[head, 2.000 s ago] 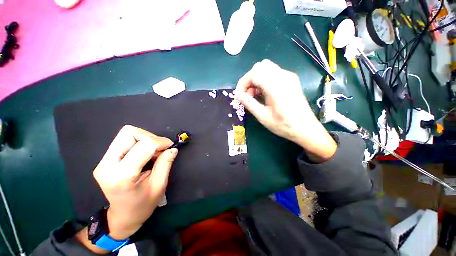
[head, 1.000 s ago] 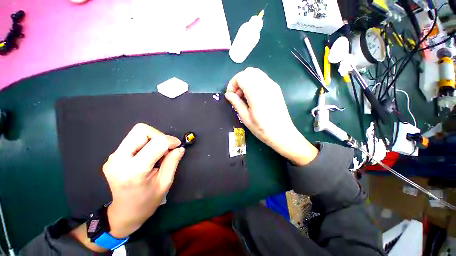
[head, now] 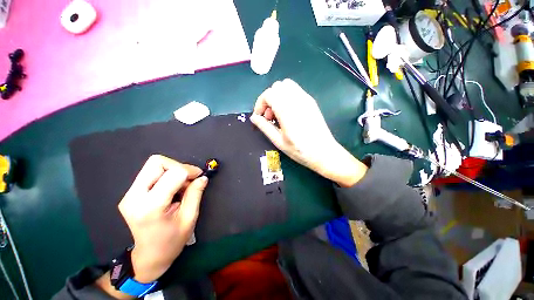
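Note:
My left hand [head: 164,211] pinches a small black housing [head: 211,166] with a yellow inside, held over the black mat [head: 134,146]. My right hand [head: 298,126] is at the mat's upper right corner, thumb and forefinger close together; whether a tiny part is between the fingertips cannot be seen. It covers most of the white dots; a few white dots [head: 242,118] show just left of its fingertips. An amber patch [head: 273,161] on white backing lies on the mat below the right hand.
A white block [head: 192,112] lies at the mat's top edge. Beyond are a glue bottle [head: 265,47] and pink sheet [head: 146,35] with a black cluster [head: 14,73]. To the right lie tweezers [head: 349,70], an air blow gun [head: 380,132], a white box [head: 348,12] and cables.
My right hand has moved left along the mat's top edge and now covers most of the white dots. My left hand still holds the housing. The camera view has shifted slightly.

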